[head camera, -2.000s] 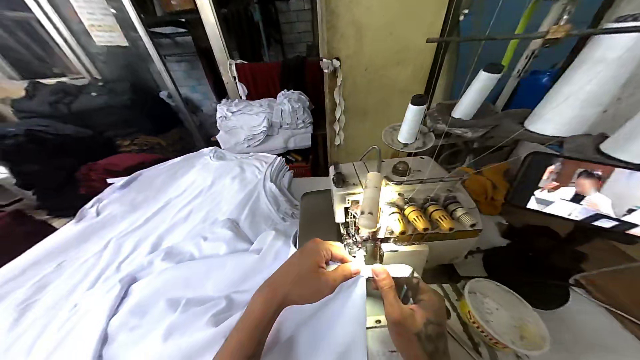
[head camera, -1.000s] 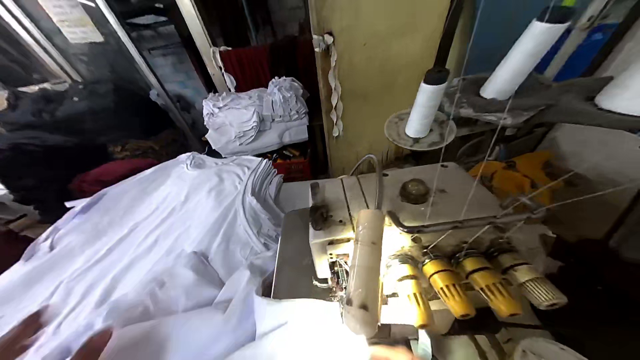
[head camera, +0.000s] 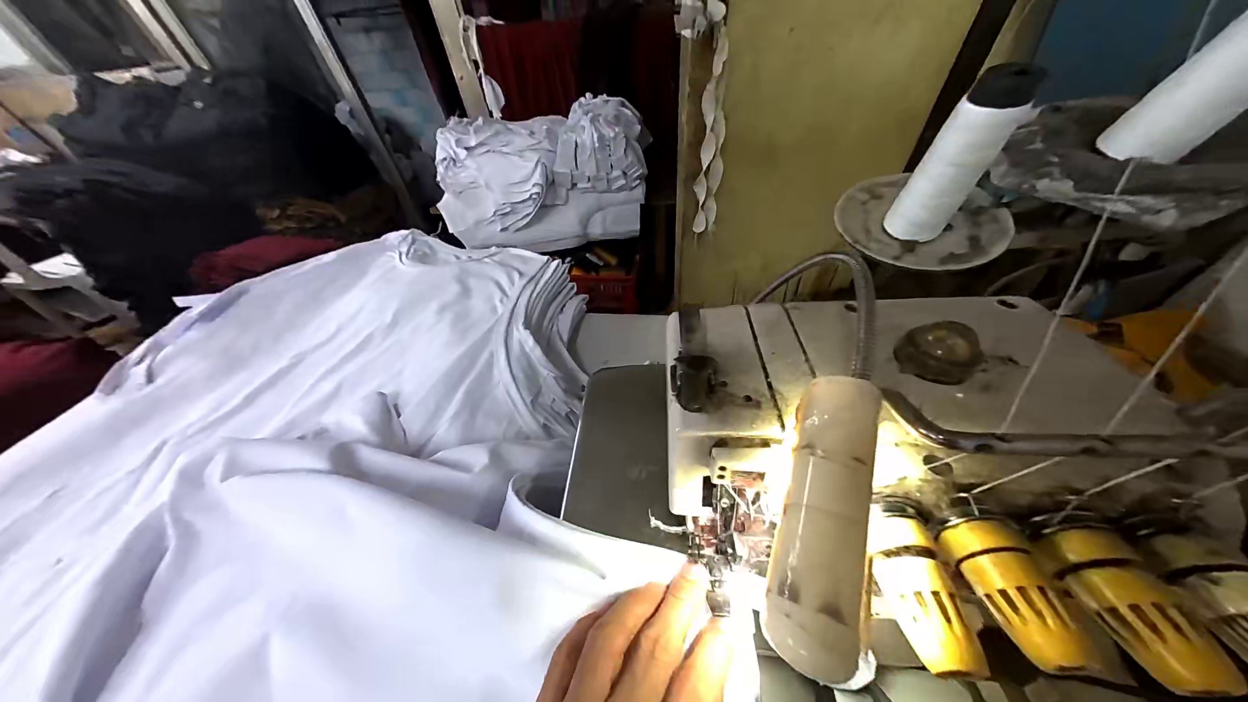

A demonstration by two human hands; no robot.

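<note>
My left hand (head camera: 639, 648) is at the bottom centre, its fingertips on the edge of a white knit fabric (head camera: 380, 575) beside the presser foot (head camera: 719, 590) of an overlock sewing machine (head camera: 741, 341). Whether its thumb pinches the cloth from below is hidden. The fabric edge curves up in a loop left of the foot, over the dark metal plate (head camera: 624, 458). A lit, tube-shaped lamp (head camera: 824, 526) hangs in front of the machine head. My right hand is not in view. A stack of white garments (head camera: 361, 322) lies on the left.
Folded white cloth pieces (head camera: 541, 175) are piled behind the table. Thread cones, one on a round holder (head camera: 926, 224), stand at the upper right, with threads running down to yellow tension knobs (head camera: 1019, 595). Dark and maroon cloth (head camera: 258, 258) is heaped at the back left.
The view is now closer to the machine. A second ago one hand was over the fabric at the far left and fingertips showed below the lamp; now one hand is at the presser foot.
</note>
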